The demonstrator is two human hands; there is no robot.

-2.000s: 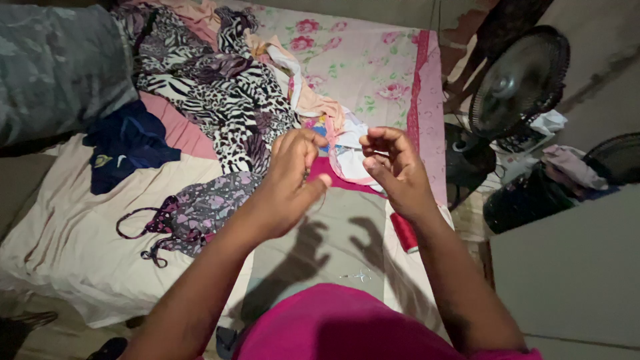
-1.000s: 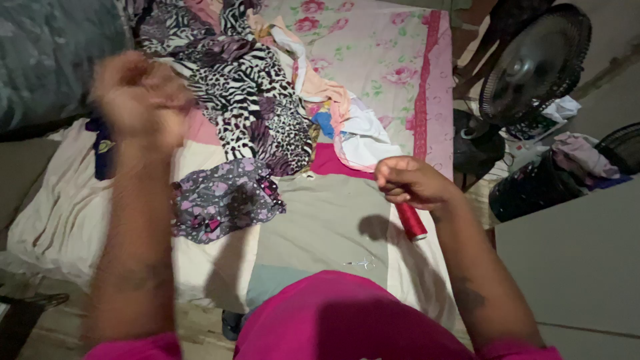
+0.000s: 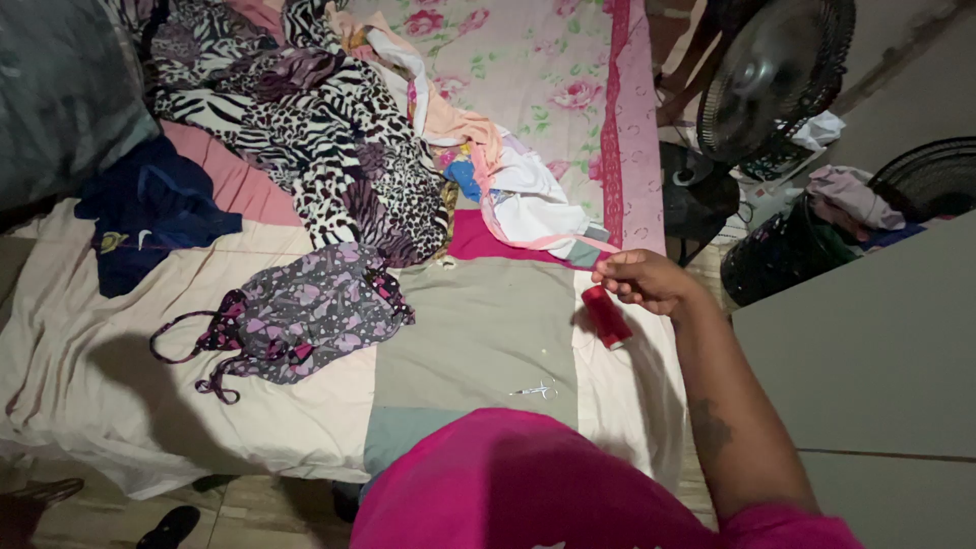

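My right hand (image 3: 640, 280) is raised over the right part of the bed, its fingertips pinched together; whether a fine thread is between them cannot be made out. Just below those fingers a spool of red thread (image 3: 607, 317) lies on the cream cloth. Small metal scissors (image 3: 537, 391) rest on the grey-green patch of the bed cover, close to my pink shirt. My left hand is out of view. A dark strappy top with a heart print (image 3: 320, 313) lies left of the middle, touching an animal-print garment (image 3: 366, 152).
A navy garment (image 3: 156, 206) lies at the left, and white cloth with pink edging (image 3: 534, 198) near the centre. Beyond the bed's right edge stand a black fan (image 3: 770, 76), a dark basket with clothes (image 3: 793, 248) and a pale flat surface (image 3: 862, 366). A person's legs show behind the fan.
My left hand, which was beside the right and then swung out to the left, has gone out of view. My right hand stays near the spool, its fingers more closed than at first.
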